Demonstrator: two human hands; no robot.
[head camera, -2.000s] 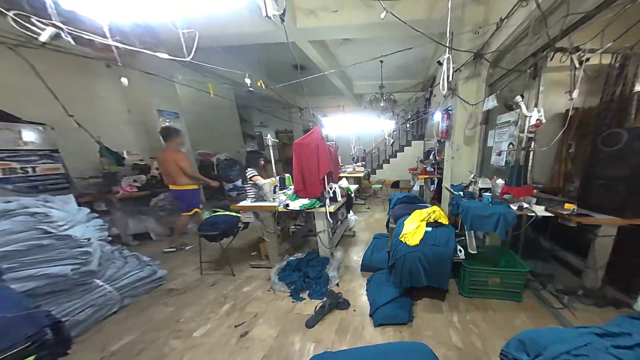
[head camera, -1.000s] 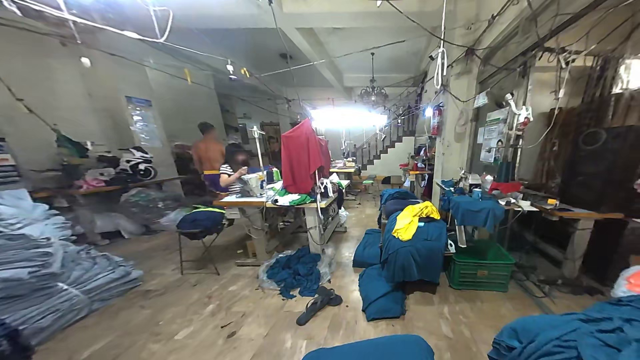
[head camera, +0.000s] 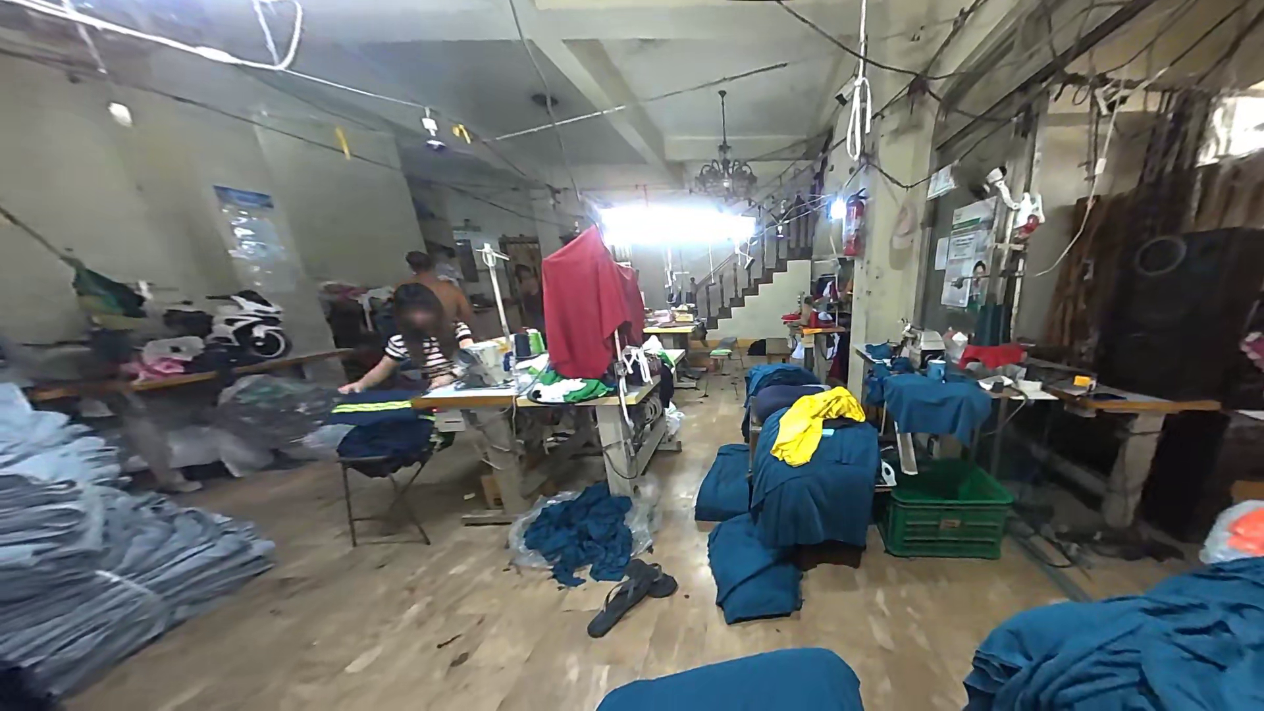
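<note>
Neither my left hand nor my right hand shows in the head view. Nearest to me, at the bottom edge, lies a rounded bundle of teal cloth (head camera: 733, 683), with a larger heap of teal cloth (head camera: 1126, 642) at the lower right. Ahead, a yellow cloth (head camera: 816, 425) is draped over stacked teal fabric (head camera: 818, 492). Left of it, a pair of dark flip-flops (head camera: 630, 595) lies on the floor beside a loose teal pile (head camera: 583, 533) on clear plastic. A red cloth (head camera: 591, 308) hangs above a sewing table (head camera: 464, 397).
Tall stacks of grey-blue fabric (head camera: 109, 563) stand at the left. A person in a striped top (head camera: 425, 341) sits at a sewing machine; a shirtless person (head camera: 452, 296) is behind. A folding stool (head camera: 385, 494) holds dark cloth. At the right are a green plastic crate (head camera: 946, 513) and a worktable (head camera: 1150, 403).
The shirtless person has moved right, from the open floor at the left to behind the seated person. The seated person's arm now reaches toward the cloth on the stool.
</note>
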